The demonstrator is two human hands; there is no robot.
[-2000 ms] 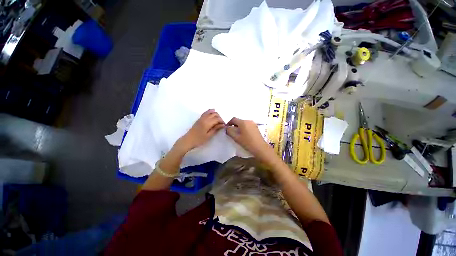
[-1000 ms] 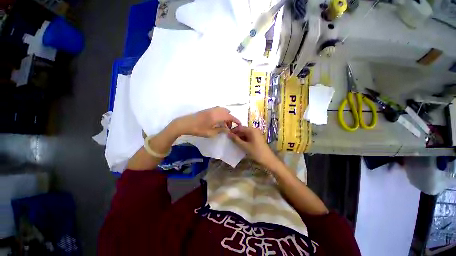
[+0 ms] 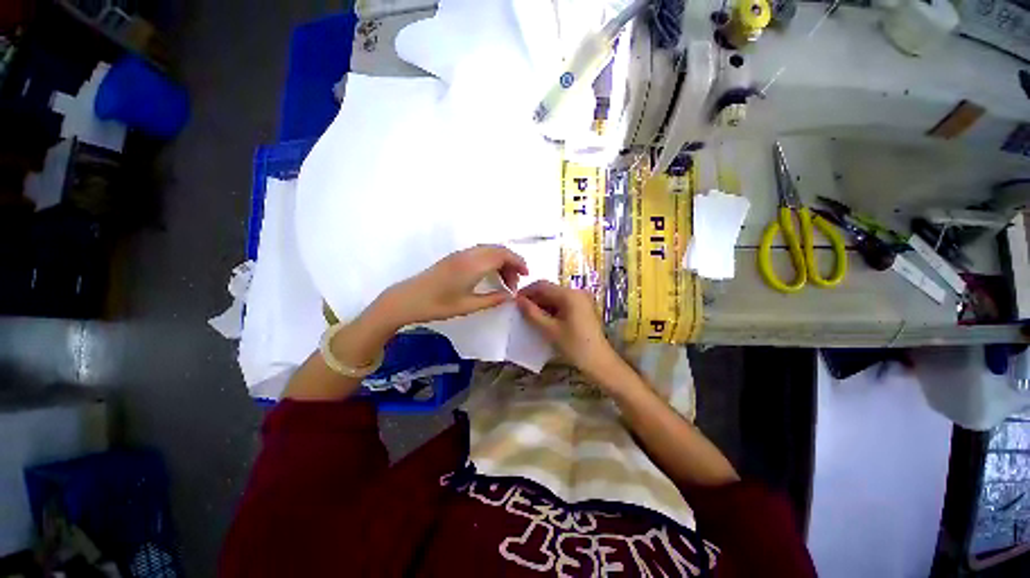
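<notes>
A large white cut panel (image 3: pixel 395 192) lies left of the yellow tape and hangs over the front left edge. A short slit line shows in it just above my hands. My left hand (image 3: pixel 472 285) pinches the panel's fabric between thumb and fingers. My right hand (image 3: pixel 560 320) pinches the same fabric, its fingertips close to the left ones. A folded flap hangs below the fingertips. Whether a small separate piece is in the fingers cannot be told. The machine head (image 3: pixel 666 90) stands beyond, away from the hands.
Yellow PIT tape (image 3: pixel 658 254) flanks the metal bed. Small white pieces (image 3: pixel 717 234) lie right of it, then yellow-handled scissors (image 3: pixel 802 248) and dark snips (image 3: pixel 864 235). A blue crate (image 3: pixel 420 373) is under the panel. A lamp (image 3: pixel 587 64) hangs beside the head.
Since the first frame the view has shifted and the panel's lower edge has been lifted and folded at my fingertips. Since one second ago my hands have barely moved.
</notes>
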